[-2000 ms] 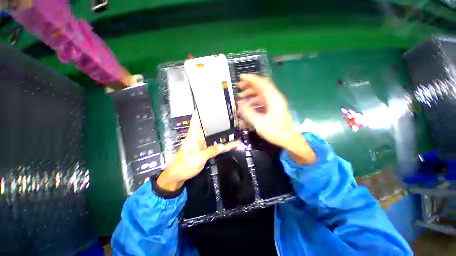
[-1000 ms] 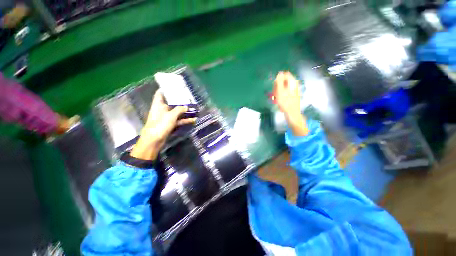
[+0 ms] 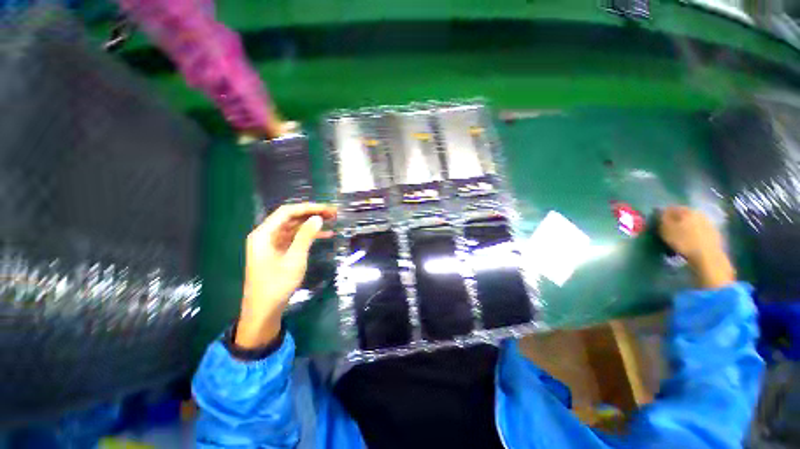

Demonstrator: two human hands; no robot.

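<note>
The clear blister tray (image 3: 517, 329) lies in front of me. Three silver-white LCD screens (image 3: 419, 158) with dark end bands and orange flex tips fill its far row. Three glossy black panels (image 3: 443, 285) lie in the near row. My left hand (image 3: 276, 263) is over the near part of the dark sticker sheet (image 3: 282, 171), its thumb and index finger bent towards the tray's left edge. My right hand (image 3: 699, 243) is far right on the mat, fingers curled beside a small dark shape. Blur hides whether either hand holds anything.
A white card (image 3: 560, 248) lies right of the tray. Red pull tabs (image 3: 627, 219) lie beyond it, left of my right hand. A pink-wrapped post (image 3: 206, 61) reaches over the sticker sheet. Glittering stacked trays stand left (image 3: 96, 228) and right (image 3: 759, 167). A green raised shelf (image 3: 403, 74) runs behind.
The screen that was in my left hand is no longer there; my left hand has moved off the tray to its left side. My right hand has moved further right, past the red tabs.
</note>
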